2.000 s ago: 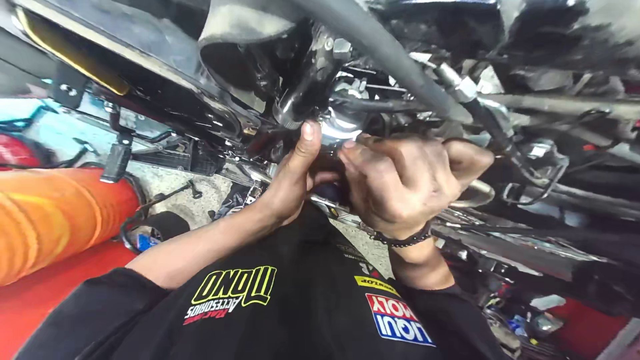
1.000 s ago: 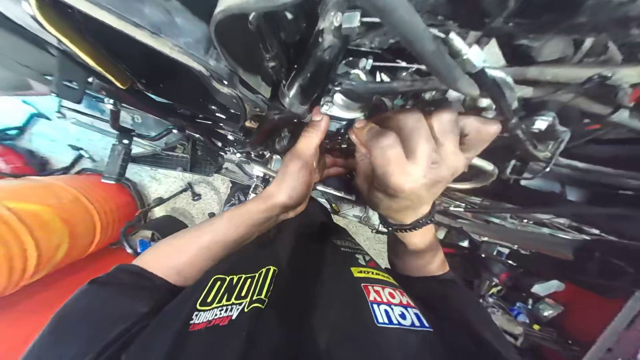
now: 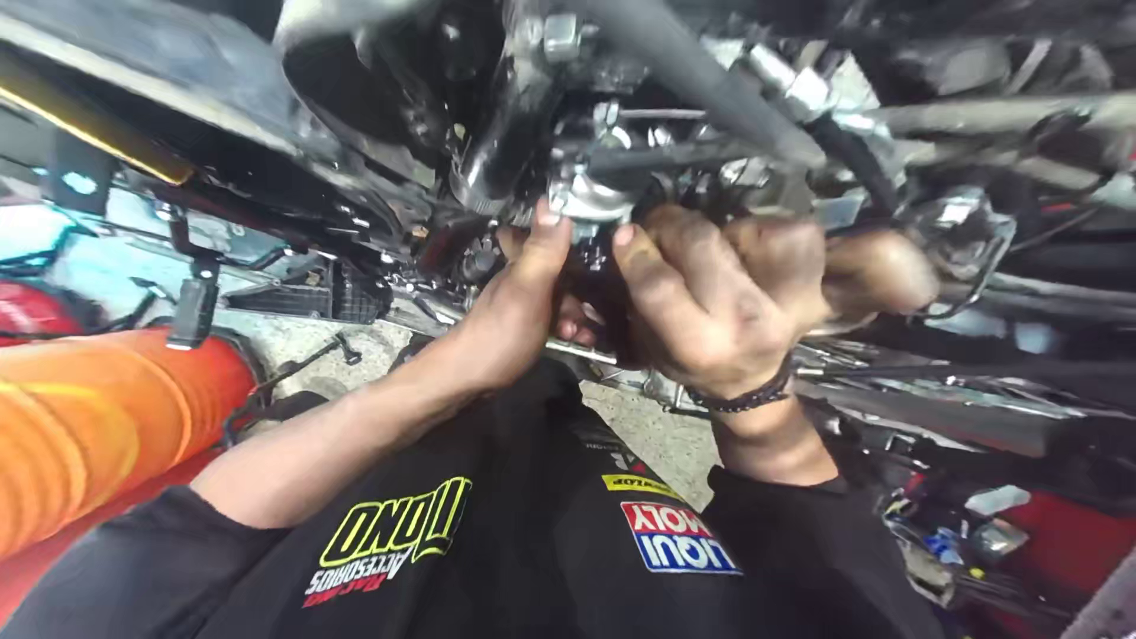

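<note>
My left hand [image 3: 524, 297] reaches in from the left, its thumb raised against the lower edge of a shiny rounded metal part [image 3: 593, 200] on the machine. Its other fingers curl underneath and are partly hidden. Opposite it, my right hand [image 3: 723, 297], with a dark beaded bracelet [image 3: 745, 397] at the wrist, is bent into a loose fist. One of its fingertips lies just below the metal part. Between the two hands sits a dark part [image 3: 595, 253], which both seem to hold; most of it is hidden behind the fingers.
A thick grey-black tube [image 3: 701, 80] crosses above my hands, beside a black curved pipe [image 3: 506, 133]. Metal fittings and a wire bracket [image 3: 985, 257] crowd the right. An orange ribbed cylinder [image 3: 115, 426] stands at lower left. Loose small items [image 3: 945, 546] lie at lower right.
Both hands stay around the same spot under the metal part. The fingers of my right hand have shifted slightly.
</note>
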